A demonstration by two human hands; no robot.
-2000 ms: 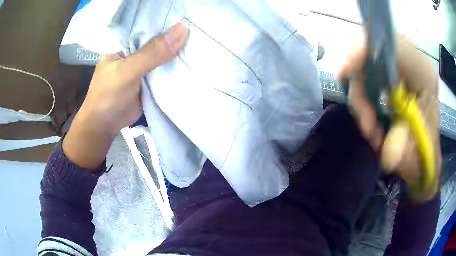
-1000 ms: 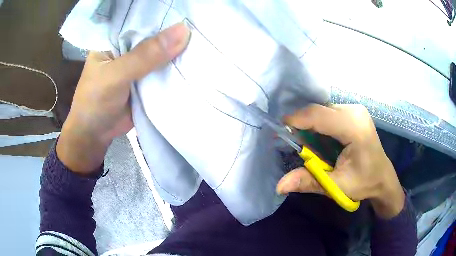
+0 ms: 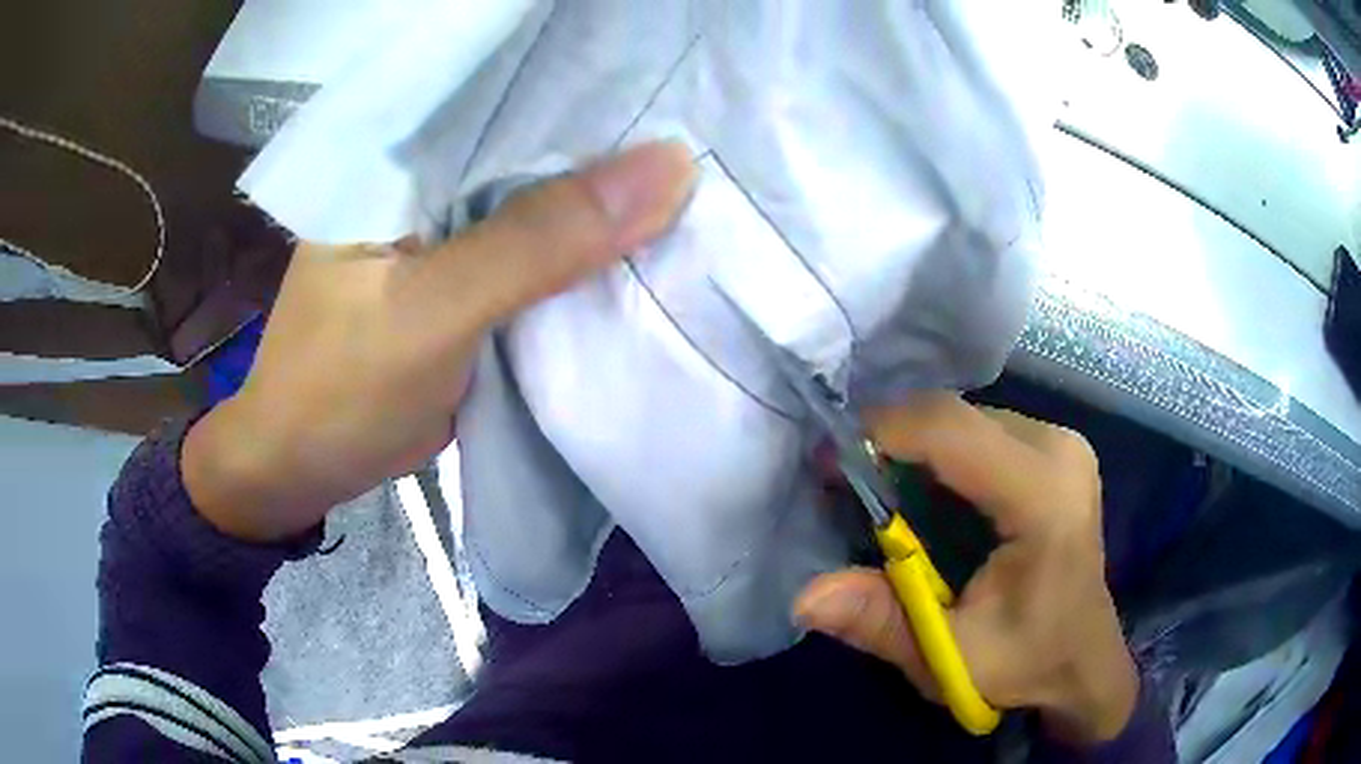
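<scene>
A pale grey-white garment panel with dark stitch lines is held up over my lap. My left hand grips its upper left part, thumb on top beside one end of the long stitched rectangle. My right hand holds fabric scissors with a yellow handle; the other handle, dark green, is mostly hidden by my fingers. The scissor blades lie at the lower right end of the stitched rectangle, where a thin slit shows between the stitch lines. The blade tips are partly hidden by the cloth.
The white machine table is at the upper right, with a measuring tape along its edge. A black object lies at the table's right. Grey cut pieces with white edges lie at lower left. A pale cord loop hangs at far left.
Two seconds ago the scissors were raised at the right, off the cloth; now their blades are at the slit. The panel and my left hand have shifted right.
</scene>
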